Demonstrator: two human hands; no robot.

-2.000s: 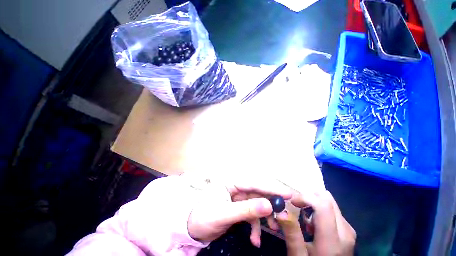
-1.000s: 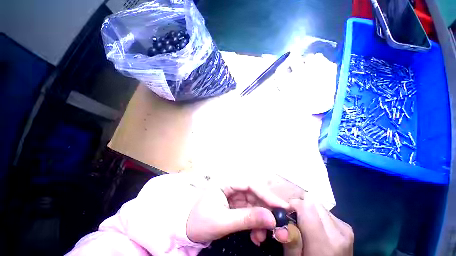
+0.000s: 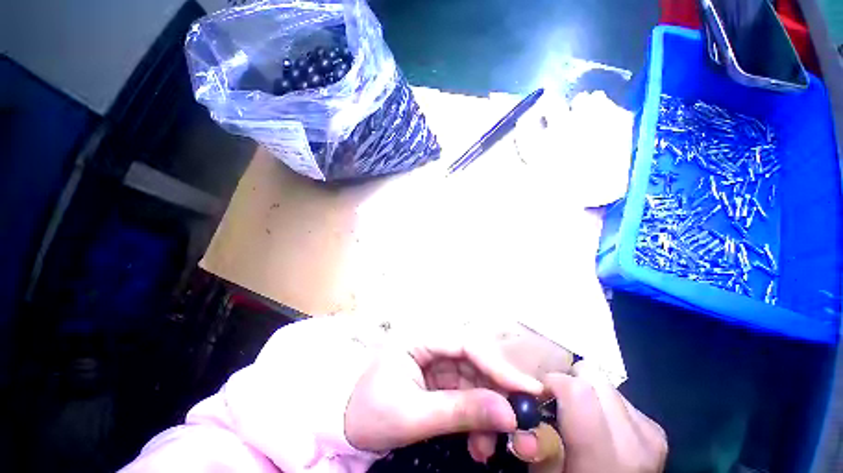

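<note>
A glossy black knob (image 3: 525,411) is between my two hands at the lower middle. My left hand (image 3: 434,397) pinches it between thumb and fingers. My right hand (image 3: 596,420) is curled against the knob's right side, around a thin tool whose dark tip (image 3: 577,357) shows above the fingers; its type is unclear. A small dark piece shows between the knob and my right fingers; I cannot tell whether it is tool or knob. My right palm is hidden.
A clear bag (image 3: 319,111) of black knobs stands on the cardboard (image 3: 277,240). A pen (image 3: 496,131) lies on overexposed white paper. At right, a blue tray (image 3: 721,291) holds metal inserts (image 3: 712,203); a phone (image 3: 756,44) rests at its far edge, near a red bin (image 3: 679,11).
The knob has moved slightly down and right with both hands. My right fingers have closed in against it. The bag has shifted up and the tray up and right in view.
</note>
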